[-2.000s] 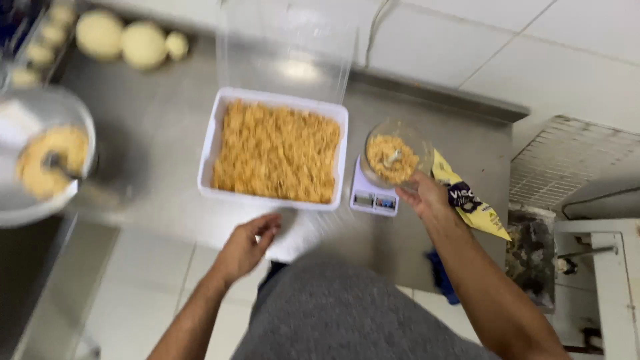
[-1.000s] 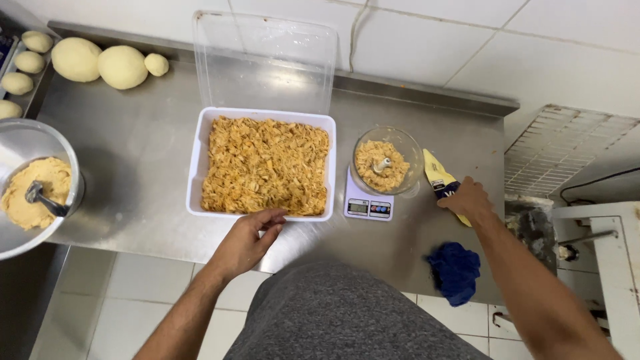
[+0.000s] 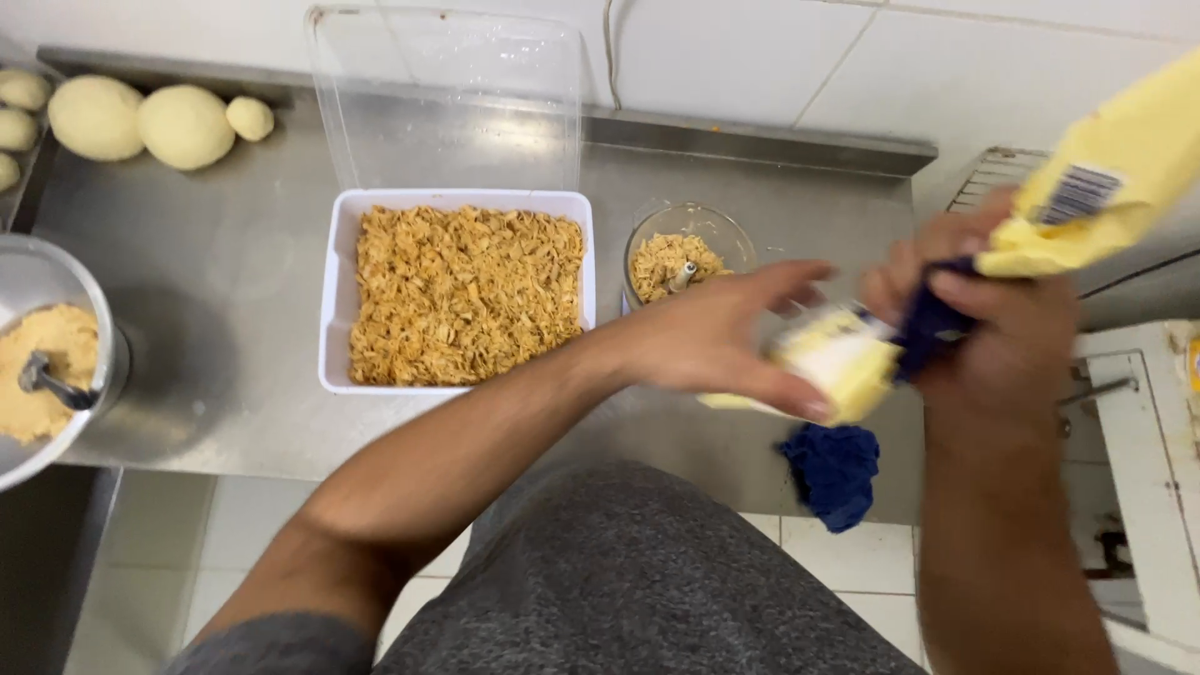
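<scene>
A yellow and dark blue plastic piping bag or pouch (image 3: 1092,192) is raised over the right end of the steel counter. My right hand (image 3: 975,300) is closed around its dark middle. Beside the lower, blurred end, my left hand (image 3: 722,342) has its thumb and fingers apart around the yellow film; whether it grips is unclear. Partly behind my left hand, a clear round bowl (image 3: 736,234) holds shredded filling (image 3: 670,262) and a blade hub; the scale under it is nearly hidden. A white tub (image 3: 333,309) of shredded, orange-tinted filling (image 3: 469,291) sits left of it.
The tub's clear lid (image 3: 450,103) leans on the wall. At left are a metal bowl (image 3: 108,347) with a pale mixture and a metal-headed tool, plus several dough balls (image 3: 186,127). A blue cloth (image 3: 834,473) lies at the counter's front edge. A wire rack (image 3: 998,173) stands right.
My right hand has lifted the yellow pouch off the counter, where it lay a second ago. My left hand has moved from the tub's front edge rightward to the pouch.
</scene>
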